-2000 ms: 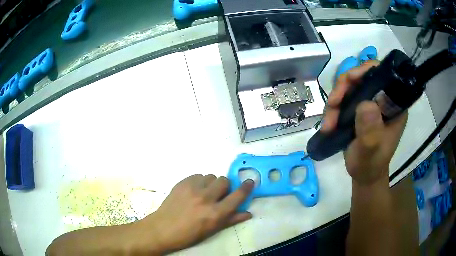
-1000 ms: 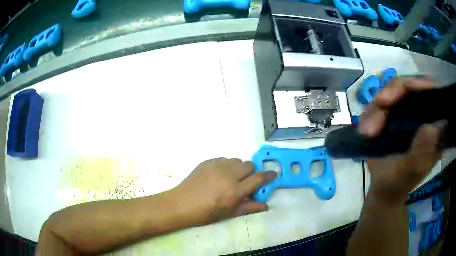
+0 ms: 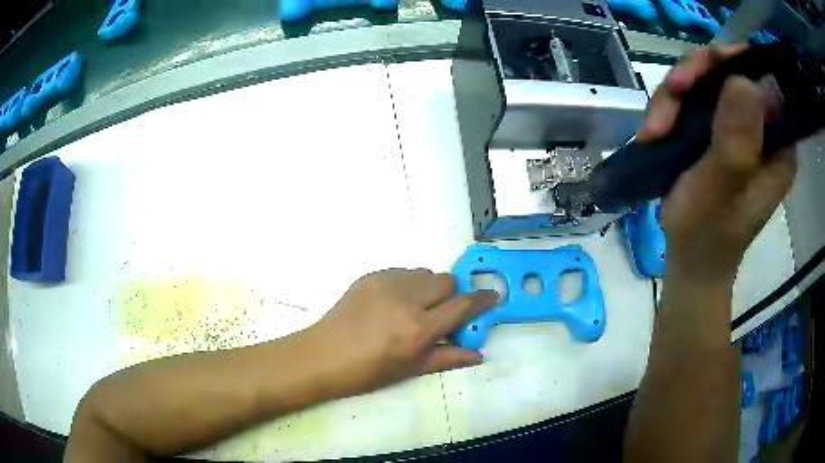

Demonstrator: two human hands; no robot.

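A light-blue controller housing (image 3: 532,312) lies flat on the white bench in front of me. My left hand (image 3: 403,321) holds its left grip, with a fingertip at the left large hole. My right hand (image 3: 728,163) is shut around the black electric screwdriver (image 3: 656,167), tilted with its nose at the left. The nose is at the silver pick-up mechanism of the grey screw feeder (image 3: 572,104), behind the housing. The bit tip and any screw on it are too small or blurred to tell.
A dark-blue tray (image 3: 43,222) stands at the far left. Another blue housing (image 3: 648,240) lies right of the feeder. The green conveyor (image 3: 199,45) with spaced housings runs behind a metal rail. Specks lie on a yellowish bench patch (image 3: 194,312). More blue housings (image 3: 773,389) are low at the right.
The screwdriver has moved from the housing's upper right corner up to the feeder's pick-up mechanism. My left hand stays on the housing. The camera view has shifted.
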